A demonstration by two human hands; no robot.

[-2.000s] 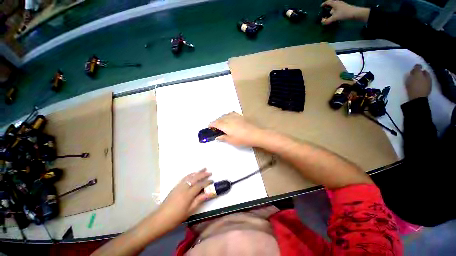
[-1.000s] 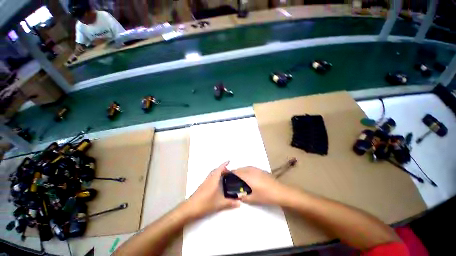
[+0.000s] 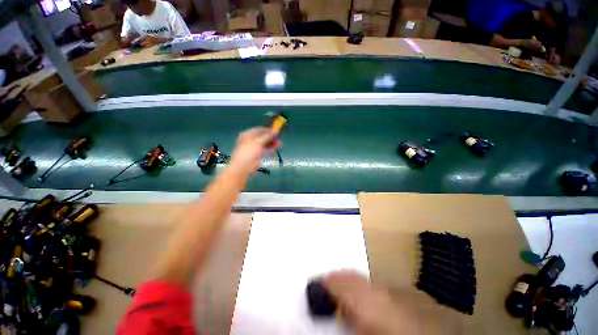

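My left hand (image 3: 256, 145) is stretched out over the green belt, its fingers on a black unit with a yellow part (image 3: 278, 123). Short dark leads hang below that hand. My right hand (image 3: 357, 294) is blurred, low over the white work sheet (image 3: 295, 245). It holds a black unit (image 3: 321, 298) at its fingertips; the unit's details are too blurred to tell.
The green conveyor belt (image 3: 341, 147) carries several spaced units. A large unit pile (image 3: 46, 262) lies at left on cardboard. Stacked black covers (image 3: 446, 269) lie on the right cardboard (image 3: 393, 222), with a unit cluster (image 3: 547, 294) beyond. People sit across the belts.
My hands were together around a black unit over the white sheet. My left hand has moved forward to the belt; my right stays over the sheet with a unit. The view has tilted up.
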